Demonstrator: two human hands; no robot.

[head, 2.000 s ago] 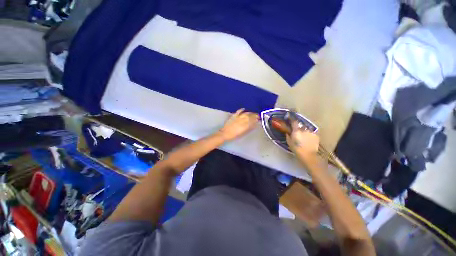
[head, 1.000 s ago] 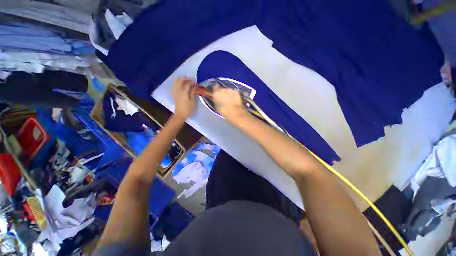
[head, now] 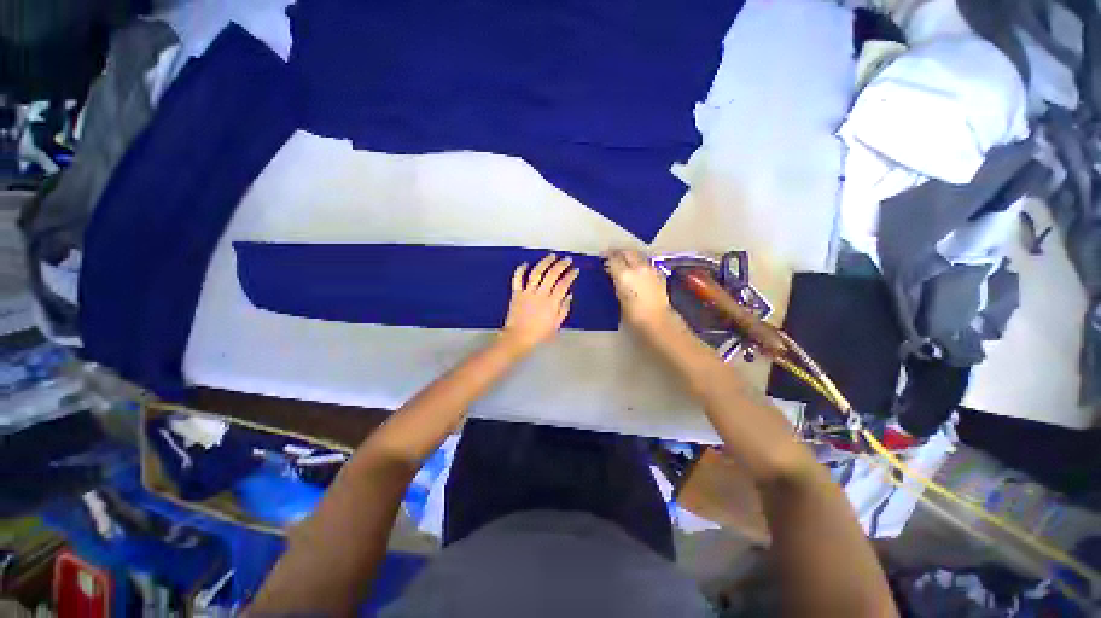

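A long navy strip (head: 386, 284) lies flat near the front edge of the white-covered table (head: 411, 362), its tapered end at the left. My left hand (head: 542, 299) rests on the strip right of its middle, palm down with fingers apart. My right hand (head: 636, 285) is at the strip's right end, fingertips at its upper edge; whether they pinch the cloth cannot be told. The steam iron (head: 712, 296), with a brown-orange handle, sits just right of my right hand, not held by it.
A wide navy mass (head: 507, 79) lies at the back. A long navy layer (head: 181, 217) hangs over the left edge. A dark square pad (head: 839, 338) is right of the iron. A yellow hose (head: 893, 459) runs right. White and grey cloth (head: 942, 121) is heaped at right.
A second ago my right hand held the iron on the strip's rounded left end. Now the iron stands at the right, released, and both hands are on the strip's right part. The view has turned.
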